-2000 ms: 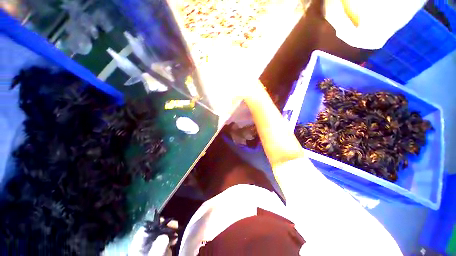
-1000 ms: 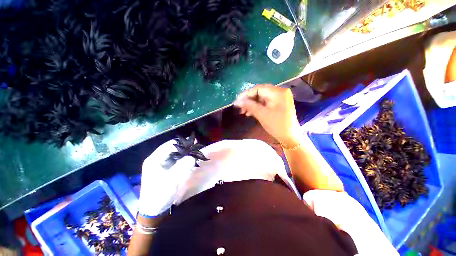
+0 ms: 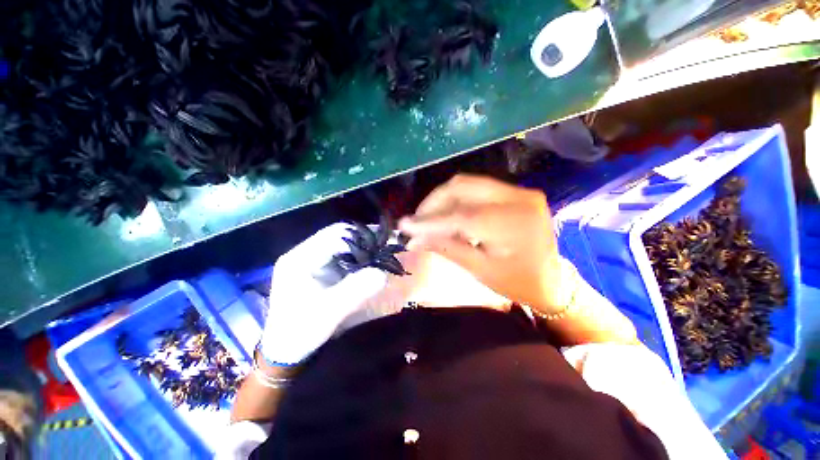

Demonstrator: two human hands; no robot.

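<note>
A black, many-pointed artificial flower head (image 3: 373, 250) sits in my gloved left hand (image 3: 315, 292), held between thumb and fingers above my lap. My bare right hand (image 3: 494, 235) is at its right side, slightly blurred, with the fingertips closed together at the piece's points. Whether anything small is between those fingertips cannot be told. A large heap of black flower heads (image 3: 225, 85) lies on the green bench (image 3: 360, 175). A white rounded bottle (image 3: 565, 45) lies on the bench at the upper right.
A blue crate (image 3: 670, 346) with many brown-gold pieces (image 3: 719, 278) stands at the right. Another blue crate (image 3: 90, 382) with fewer pieces (image 3: 193, 364) is at the lower left. The bench's metal edge runs just beyond my hands. A person's sleeve (image 3: 814, 135) shows at the right rim.
My right hand has come from the bright area at the upper right to the flower head in my left hand. The view has swung, and the left crate has come into the picture.
</note>
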